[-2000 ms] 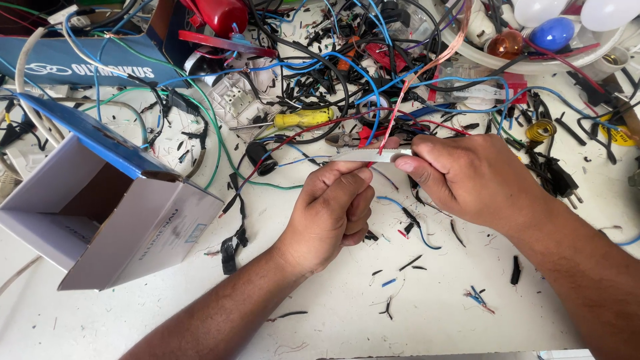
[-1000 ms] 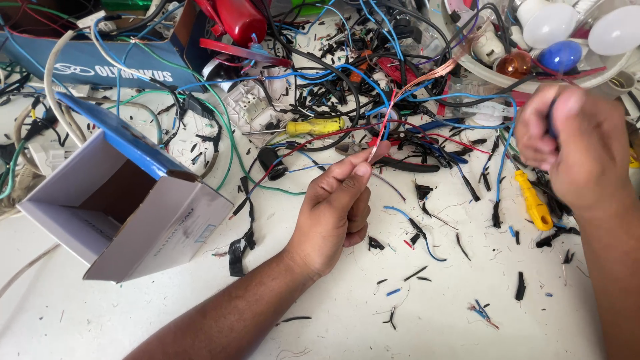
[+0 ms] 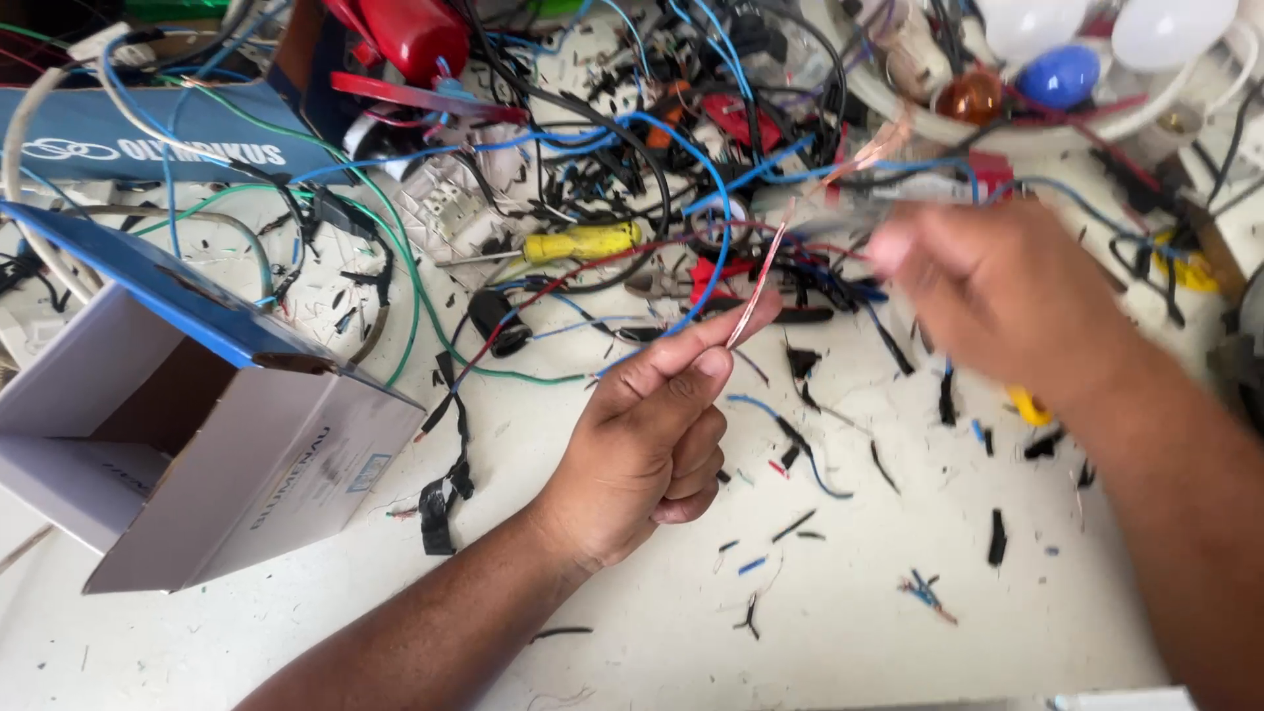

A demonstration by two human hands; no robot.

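Observation:
My left hand (image 3: 662,434) pinches a thin reddish wire (image 3: 760,281) between thumb and forefinger, and the wire slants up to the right. Beyond its upper end, bare copper strands (image 3: 874,148) are blurred. My right hand (image 3: 997,286) is beside the wire on the right, fingers curled and blurred by motion. A blurred greyish thing (image 3: 834,222) shows at its fingertips; whether it is a blade cannot be told. Behind my left hand lie pliers (image 3: 667,284) with red on the handles, and a yellow-handled screwdriver (image 3: 583,242) lies farther back.
An open white and blue cardboard box (image 3: 296,474) stands at left, with a blue shoebox (image 3: 59,138) behind it. Tangled wires cover the back. A white basin (image 3: 1047,138) of light bulbs is at back right. Wire scraps and black tape (image 3: 437,513) litter the white table.
My right hand, raised away at the right one second ago, is back near the wire. My left hand still pinches the wire. Two seconds ago a flat metal piece lay across the wire between both hands.

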